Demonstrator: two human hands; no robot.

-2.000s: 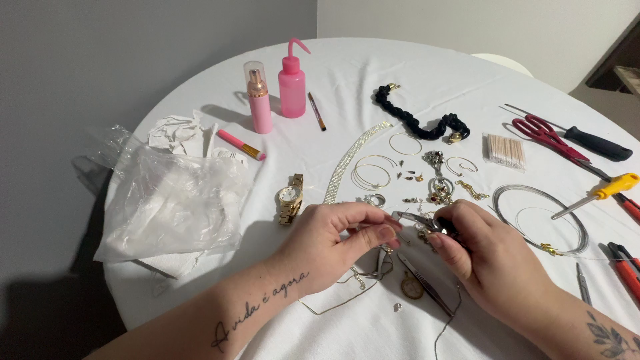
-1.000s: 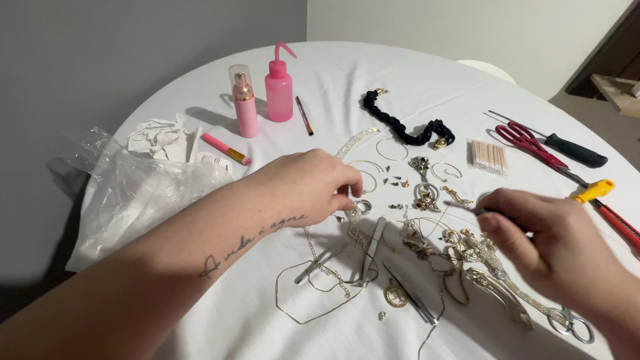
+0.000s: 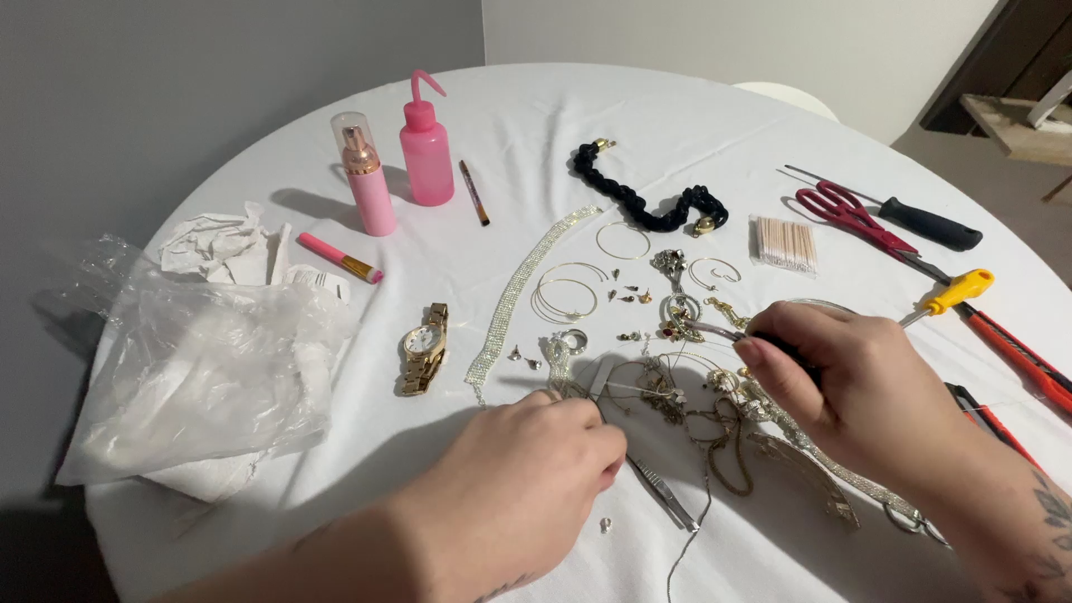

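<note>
My right hand grips a dark-handled tool whose curved metal tip points left, beside a cluster of earrings and rings. Lower left of it, my left hand rests low over the cloth with fingers curled down; what lies under them is hidden. Metal tweezers lie just right of that hand, and another flat metal piece shows above its knuckles. Tangled chains spread between the hands. A rhinestone choker, a gold-coloured wristwatch and thin hoops lie farther left.
A plastic bag covers the left side, near a pink brush. Pink bottles stand at the back. A black braided necklace, cotton swabs, red-handled scissors and a yellow-handled screwdriver lie back and right.
My hands were together two seconds ago and are now apart. Since one second ago, my left hand has moved down toward the near edge, uncovering the watch and choker.
</note>
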